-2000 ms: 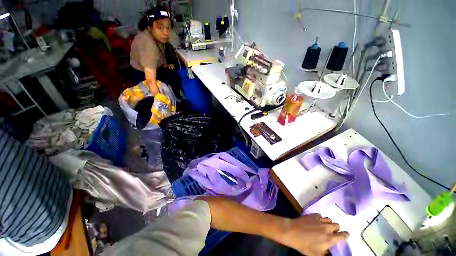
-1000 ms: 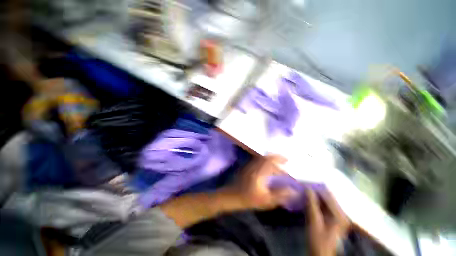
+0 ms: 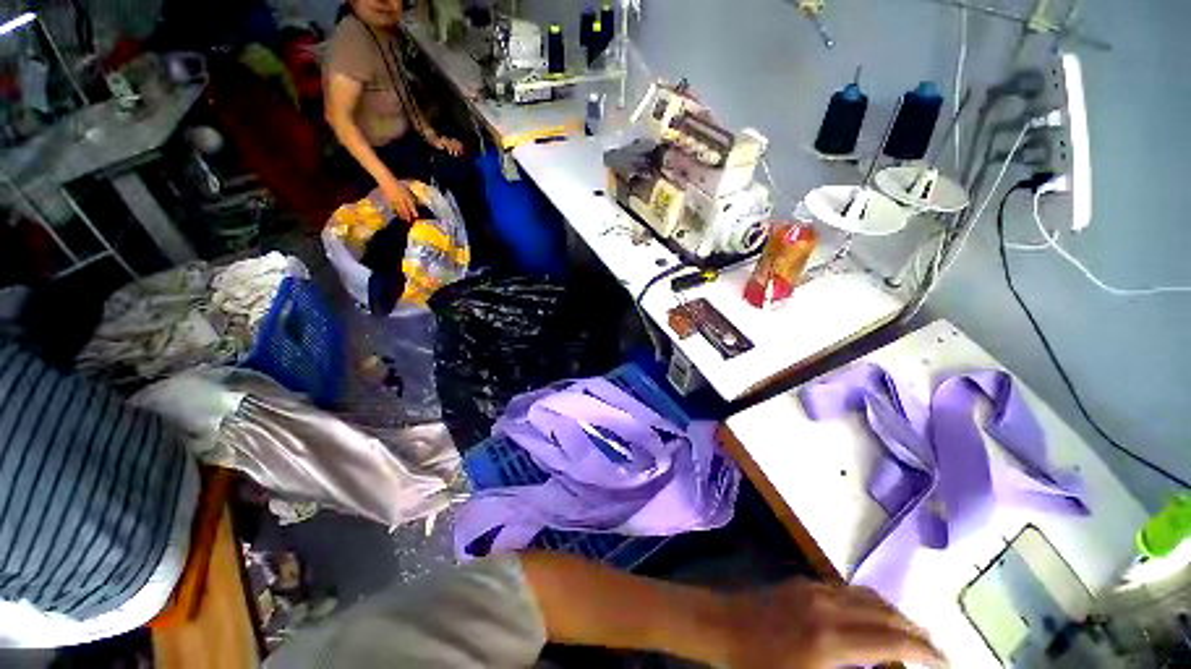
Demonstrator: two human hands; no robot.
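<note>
Lilac fabric strips (image 3: 934, 451) lie in loose folds on the white machine table (image 3: 797, 457) at the right. One strip runs down toward my left hand (image 3: 836, 630), which is at the table's front edge near the bottom, palm down and blurred. Whether its fingers hold the strip cannot be told. The silver slide plate (image 3: 1025, 595), outlined in black, is to the right of my left hand. The machine is cut off at the lower right corner, with its lime-green lamp (image 3: 1166, 525) lit. My right hand is out of the picture.
A blue basket (image 3: 494, 460) heaped with lilac strips (image 3: 614, 457) stands left of the table. Beyond are a black plastic bag (image 3: 516, 346), an overlock machine (image 3: 692, 183) and a red-orange bottle (image 3: 780, 264). A seated person (image 3: 372, 98) reaches into a yellow-white bag. A striped sleeve (image 3: 79, 490) is at left.
The view swung toward the machine, then back left. My right hand, seen at the lilac strip one second ago, has left the picture. My left hand has moved back to the table's front edge.
</note>
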